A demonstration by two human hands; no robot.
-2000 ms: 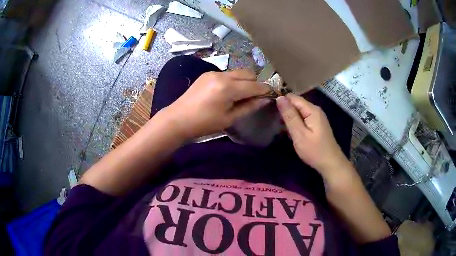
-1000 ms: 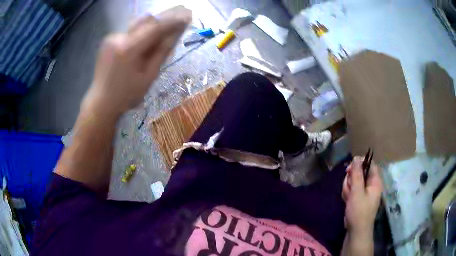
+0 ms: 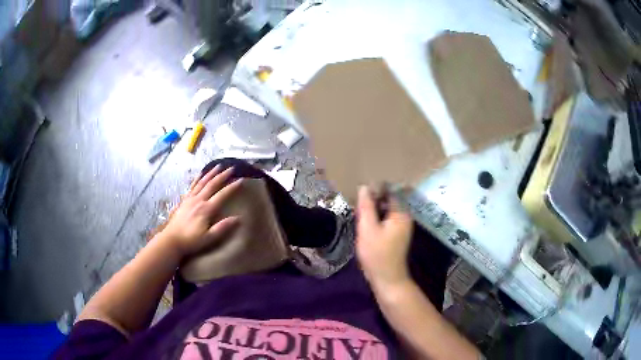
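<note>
A brown panel [image 3: 256,235] lies over my thigh. My left hand [image 3: 204,218] rests flat on it with the fingers apart, at the panel's left side. My right hand [image 3: 383,235] is at the near edge of a large brown panel [image 3: 369,119] on the table. A small dark tool, likely thread snips [image 3: 383,202], shows blurred between its fingers. Whether these fingers also touch the large panel cannot be told. A second brown panel [image 3: 481,91] lies to its right, with a narrow gap between them.
The white table [image 3: 450,190] has a worn front edge. A cream and metallic machine [image 3: 562,176] stands at the right. White scraps [image 3: 242,102], a yellow piece [image 3: 196,138] and a blue piece [image 3: 171,136] lie on the speckled floor at the left.
My left hand has come down from its raised position onto the panel on my thigh. My right hand is now at the large panel's near edge. The view has turned, showing more table.
</note>
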